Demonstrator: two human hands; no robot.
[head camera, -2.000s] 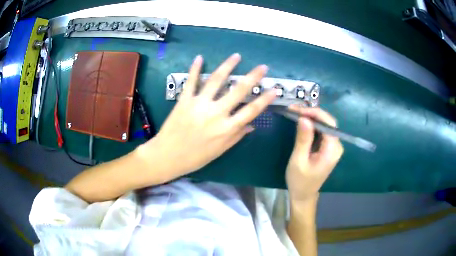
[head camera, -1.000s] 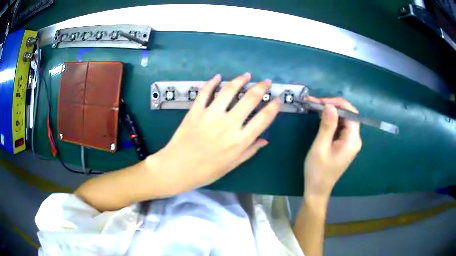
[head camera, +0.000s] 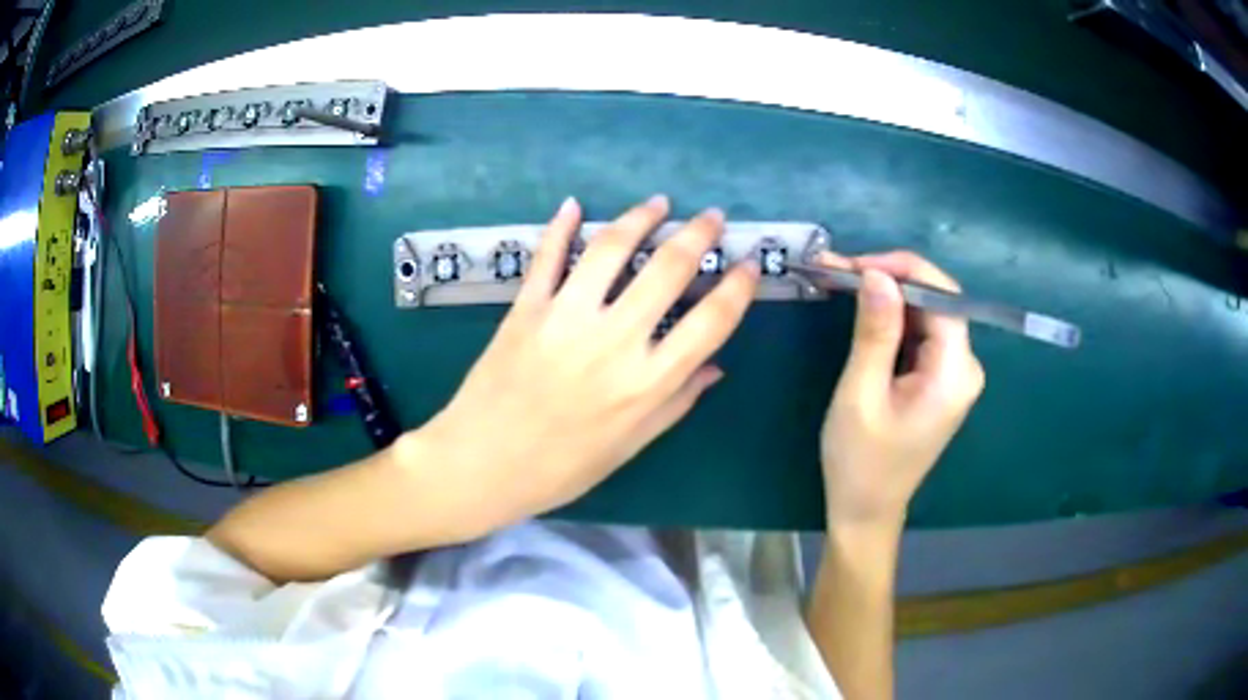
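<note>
A grey metal carrier bar lies on the green mat in front of me, with a row of small dark-and-silver components in its nests. My left hand lies over the bar's middle with fingers spread, hiding some nests. My right hand holds grey metal tweezers like a pen. The tweezers' tip is at the bar's right end, beside the rightmost component. Whether the tip touches it is too small to tell. A little of the dotted sheet shows between my left fingers.
A reddish-brown test plate lies at left, with a black probe pen beside it. Above it is another carrier bar with a small rod on it. A blue and yellow tester stands far left. A pale metal rail crosses behind.
The tweezers have moved from below the bar to its right end, then slightly left to the rightmost component. My left hand stays over the bar. The whole view has shifted somewhat.
</note>
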